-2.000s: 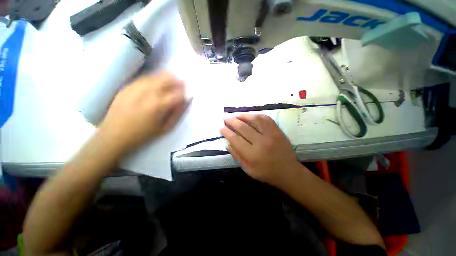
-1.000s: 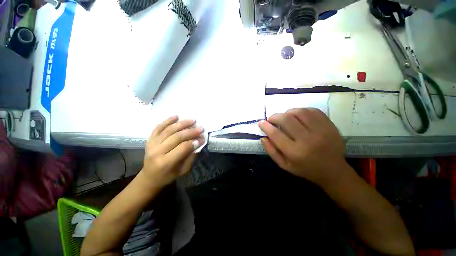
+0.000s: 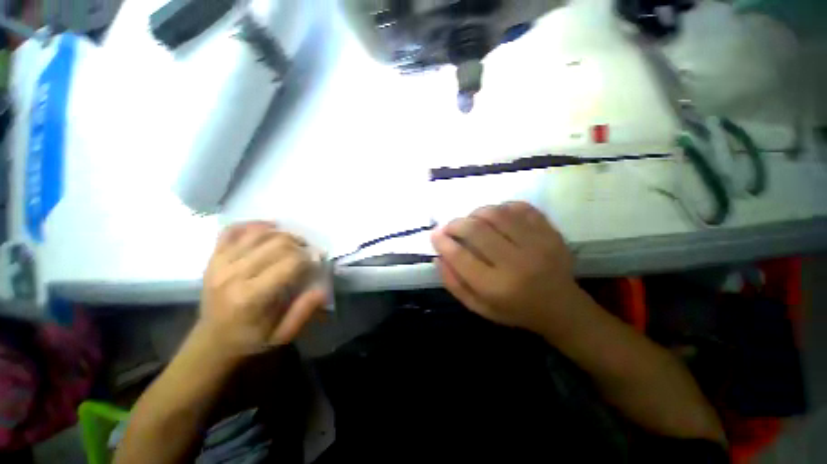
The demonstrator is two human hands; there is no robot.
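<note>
A white-faced fabric panel [image 3: 363, 195] lies flat at the table's front edge, overexposed, so its outline is hard to tell. A dark, narrow strip shows along its front side between my hands. My left hand [image 3: 263, 285] is closed on the panel's left corner at the table edge, its fingers blurred. My right hand [image 3: 508, 263] rests on the panel's right part, fingers bent and pressed down at the end of the dark strip. The sewing machine head [image 3: 435, 32] is above and behind, cut off by the top edge; the needle area is too bright to see.
Scissors [image 3: 712, 181] with green-and-white handles lie at the right. A rolled white piece [image 3: 227, 136] with a grey end lies at the left. A dark seam line [image 3: 508, 166] runs across the bed near a red mark [image 3: 599, 133]. A green basket [image 3: 95, 426] and red-orange crate [image 3: 789, 299] are below.
My left hand has come from over the panel down to its front left corner and closed there. My right hand stays on the panel. The view has shifted and blurred.
</note>
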